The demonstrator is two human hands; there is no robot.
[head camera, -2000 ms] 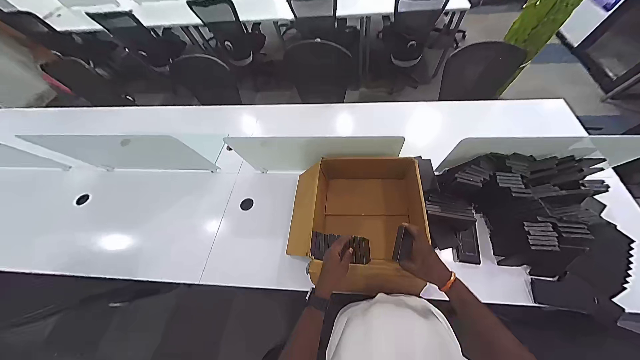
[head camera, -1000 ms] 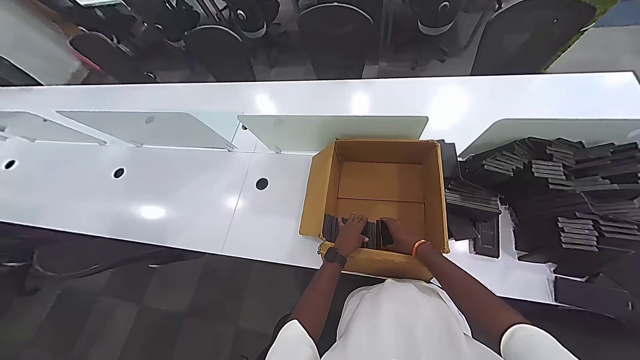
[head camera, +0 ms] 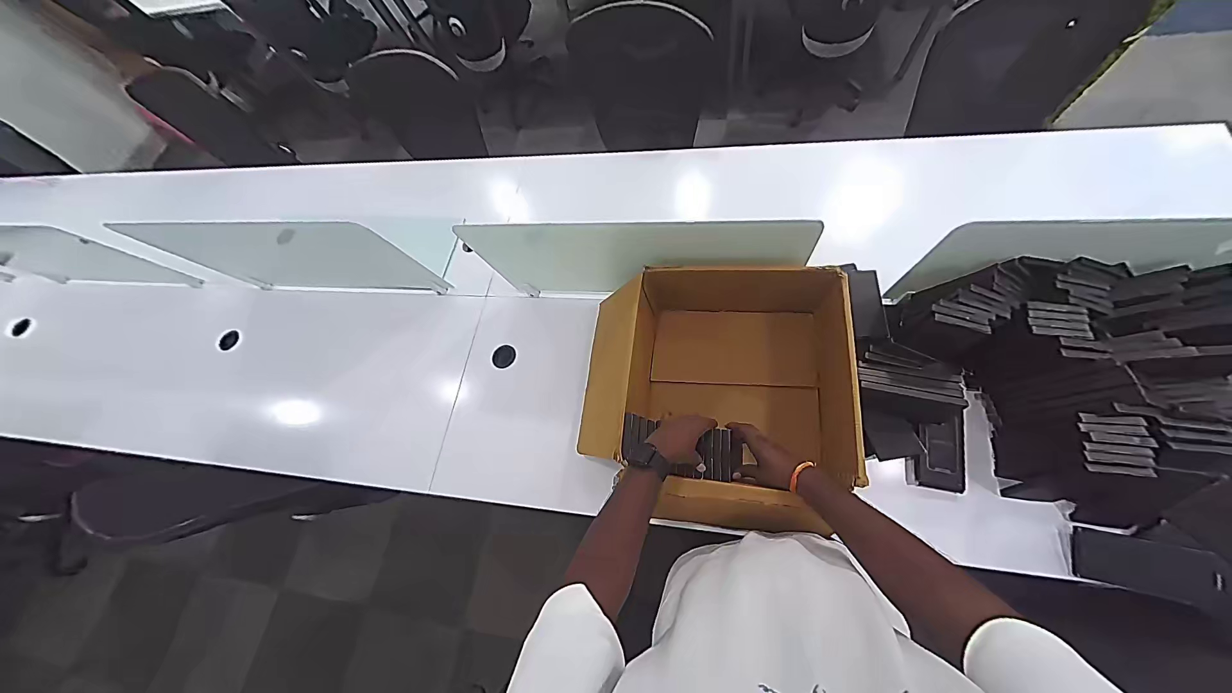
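Note:
An open cardboard box (head camera: pixel 736 346) stands on the white desk, its left flap folded outward. Along its near wall, a row of thin black cases (head camera: pixel 714 454) stands on edge. My left hand (head camera: pixel 681 439), with a black watch at the wrist, rests on the top of this row. At the right end of the row is my right hand (head camera: pixel 762 456), an orange band on its wrist, its fingers against the last case. Whether either hand grips a case is hard to tell. Behind the row, the box's cardboard floor shows.
Many stacked black cases (head camera: pixel 1049 385) cover the right of the white desk (head camera: pixel 366 385), some right beside the box. Frosted divider panels (head camera: pixel 640 252) stand behind the box and farther left. Black chairs (head camera: pixel 640 72) are beyond the desk.
My right hand has moved left with a black case, from the box's right side to the row. The row of cases reaches farther right than before. The view has shifted.

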